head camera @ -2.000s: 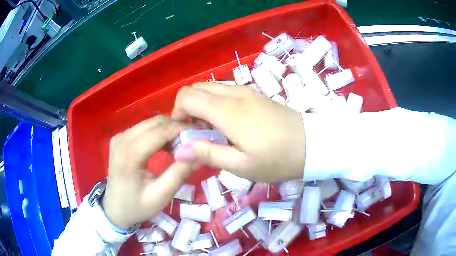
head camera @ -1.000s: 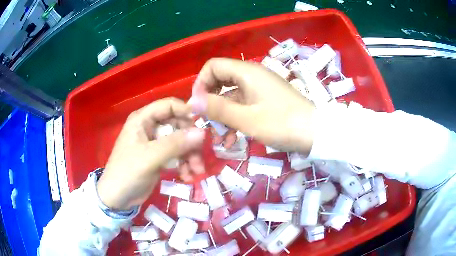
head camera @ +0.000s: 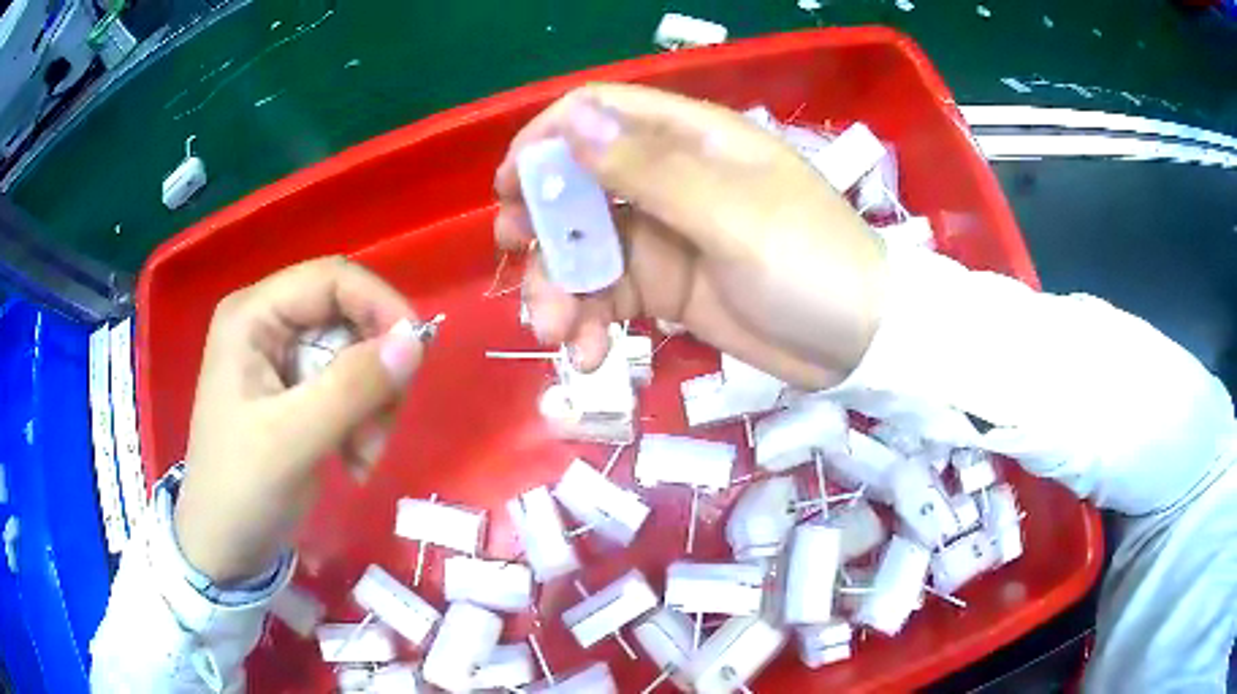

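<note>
My right hand (head camera: 705, 231) holds a white plastic unit (head camera: 571, 217) between thumb and fingers over the red tray (head camera: 326, 203). A small dark hole shows on the unit's face. My left hand (head camera: 292, 393) is apart from it to the left, its thumb and forefinger pinching a small part (head camera: 430, 327) with a pointed tip. A pale, roundish piece (head camera: 320, 350) shows inside the curled left fingers. Many white units with thin pins lie heaped in the tray's right and lower parts, some hidden behind my right hand.
The green conveyor (head camera: 407, 68) runs beyond the tray, with a white unit (head camera: 183, 182) at left and another (head camera: 691, 30) at the top. The blue tray (head camera: 41, 488) is at the far left, beside white strips (head camera: 118, 447). More white strips (head camera: 1112, 136) are at right.
My hands have moved apart. My right hand has moved up and now shows the unit's face; my left hand has moved left with the small part. The conveyor units have shifted left in view.
</note>
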